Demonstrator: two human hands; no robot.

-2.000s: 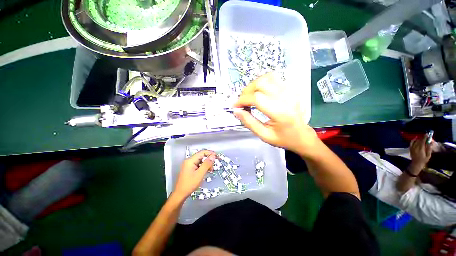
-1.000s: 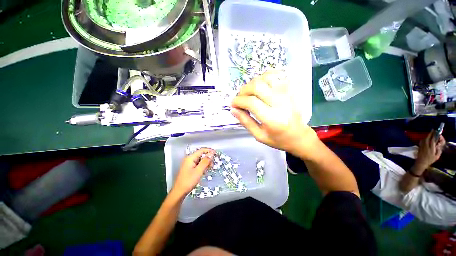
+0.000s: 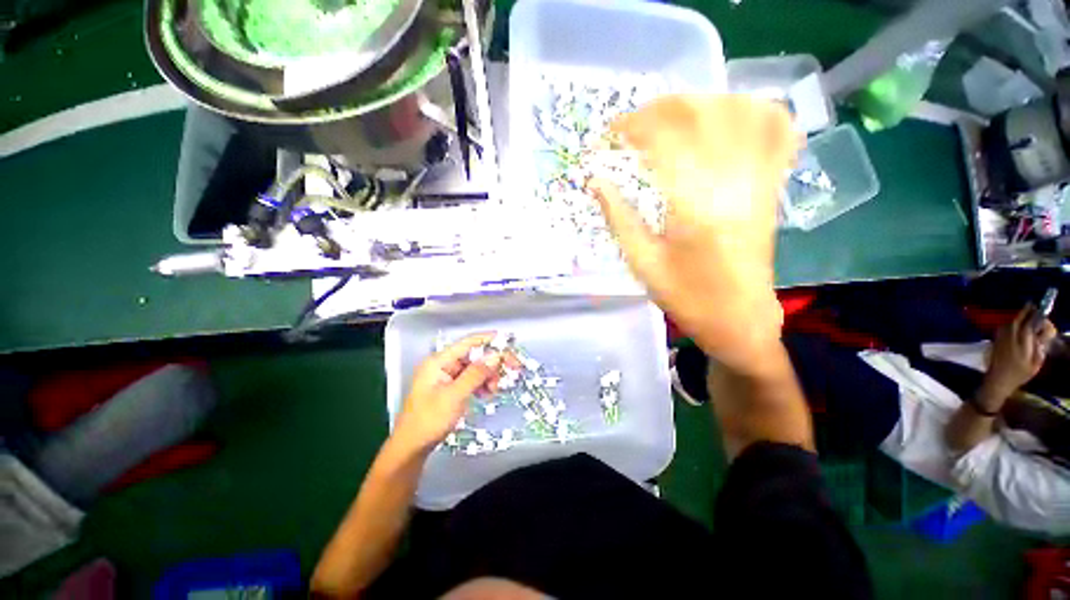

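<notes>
Small white-and-green plastic parts [image 3: 540,404] lie spread in the translucent lap-side tub [image 3: 405,322]. My left hand [image 3: 452,387] is over the left part of this tub, its fingertips pinched at a small white part. My right hand [image 3: 704,211] is blurred and bright over the bench tub [image 3: 616,24], its thumb and fingers apart above the heap of loose parts [image 3: 575,123]. I cannot tell whether it holds a part. The silvery-white assembly fixture [image 3: 516,249] lies left of my right hand, with no hand on it.
The bowl feeder [image 3: 352,111] stands behind the fixture. A pneumatic cylinder [image 3: 190,264] sticks out at the left. Two small clear boxes [image 3: 851,176] are right of the bench tub, partly behind my right hand. A person's hand [image 3: 1018,352] holds a small object at the right.
My right hand has left the fixture and moved right and back, over the bench tub, and its fingers have spread. My left hand has risen slightly, with a white part now showing at its fingertips.
</notes>
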